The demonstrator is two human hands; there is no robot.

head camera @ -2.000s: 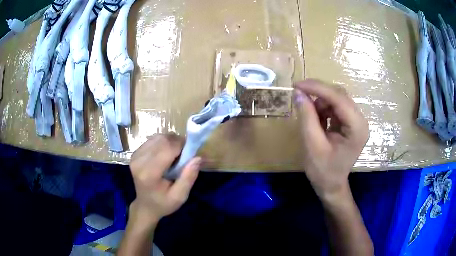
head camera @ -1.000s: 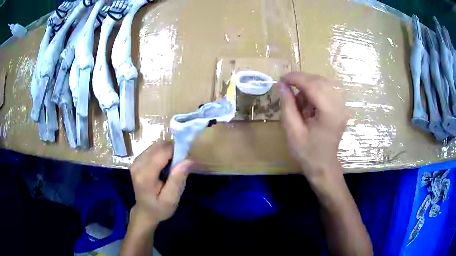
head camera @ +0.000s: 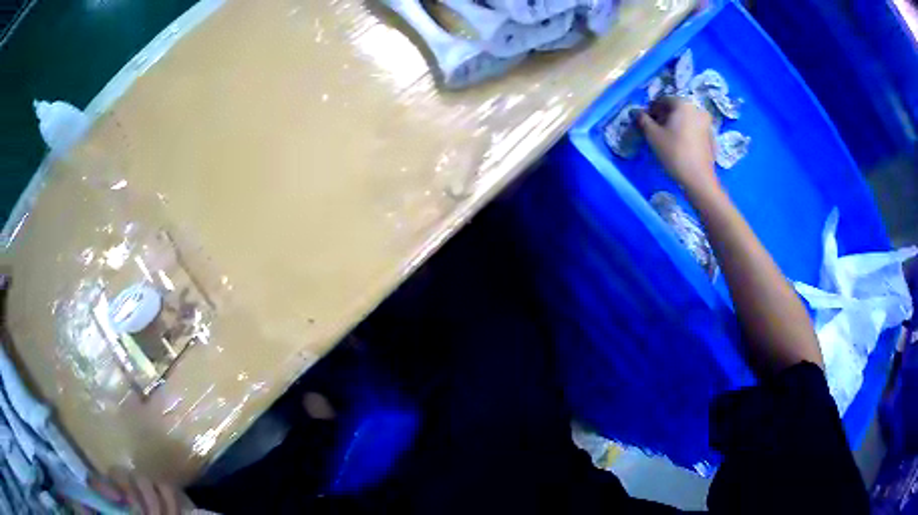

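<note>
My right hand (head camera: 679,136) reaches into the blue plastic bin (head camera: 780,166), its fingertips down among small grey-white foot pieces (head camera: 713,93). Whether it grips one is hidden. My left hand (head camera: 151,495) is small and cut off by the bottom edge at the lower left, at the bench edge beside grey-white legs (head camera: 35,422); whether it holds one cannot be told. The white oval glue dish (head camera: 135,307) sits on the stained brown glue board (head camera: 186,322), away from both hands.
More skeleton legs (head camera: 483,40) lie at the top of the cardboard-covered bench (head camera: 282,171). A white bottle (head camera: 60,123) stands at the far bench edge. A crumpled whitish plastic bag (head camera: 856,302) lies in the bin's near right part. The bin stands against the bench's right edge.
The view has swung right to the bin. My right hand has left the glue dish and gone into the bin; the thin stick no longer shows. My left hand is now at the picture's edge.
</note>
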